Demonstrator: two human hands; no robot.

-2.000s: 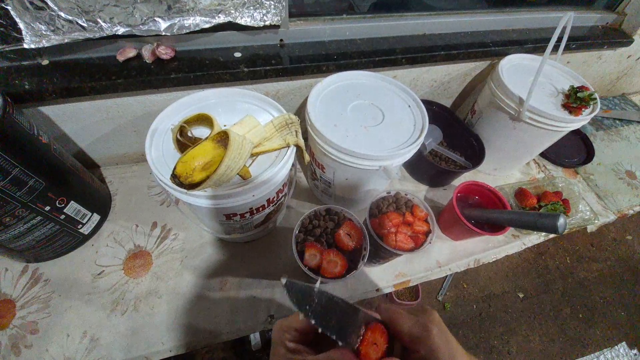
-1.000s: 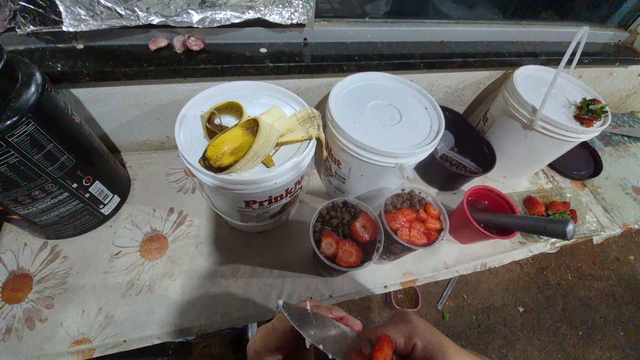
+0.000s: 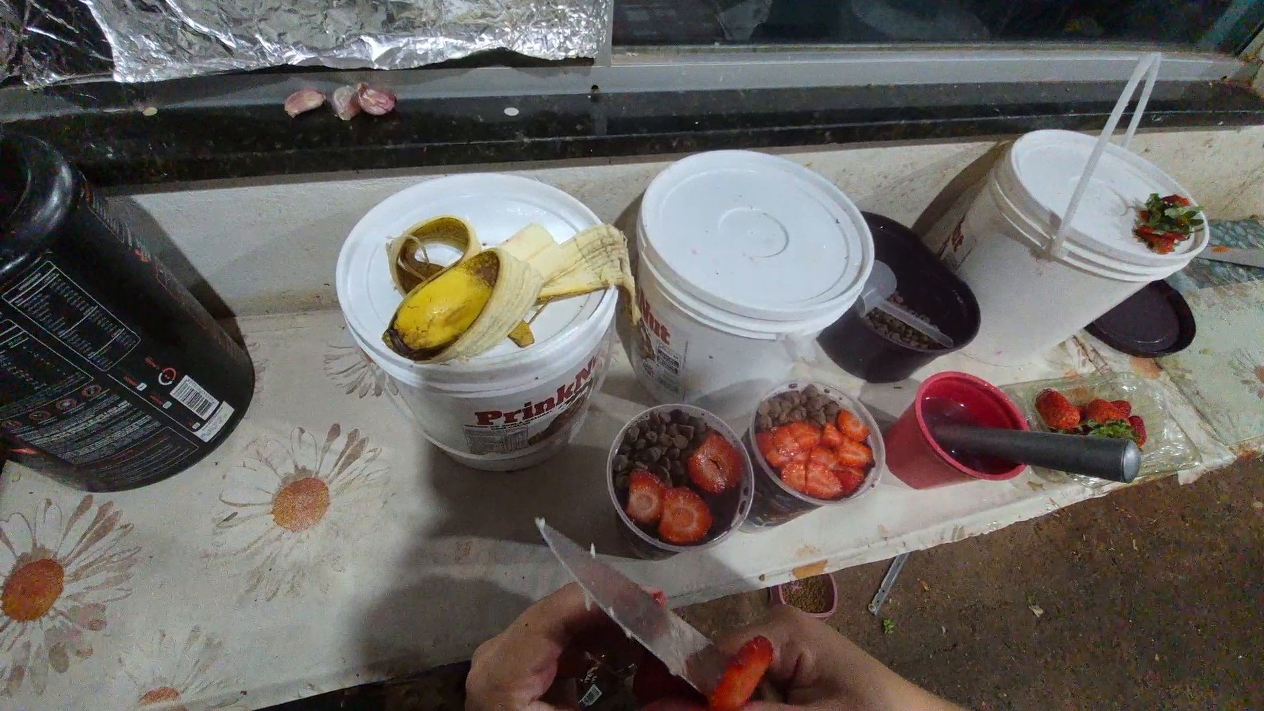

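Note:
My right hand is around the hidden handle of a knife, its blade pointing up and left. A cut strawberry piece rests against the blade by my right thumb. My left hand is curled on the blade's other side, with a bit of red at its fingertips; its hold is mostly hidden. Above the hands stands a clear cup with dark chips and strawberry pieces. Beside it, another clear cup holds chips and chopped strawberry.
White buckets line the wall, one bearing a banana peel. Right of the cups are a red cup with a dark handle across it, a dark tub and a plastic tray of strawberries. A black container stands left.
The strawberry piece at my right hand now lies against the lower blade. Both hands remain below the cups, with the knife between them.

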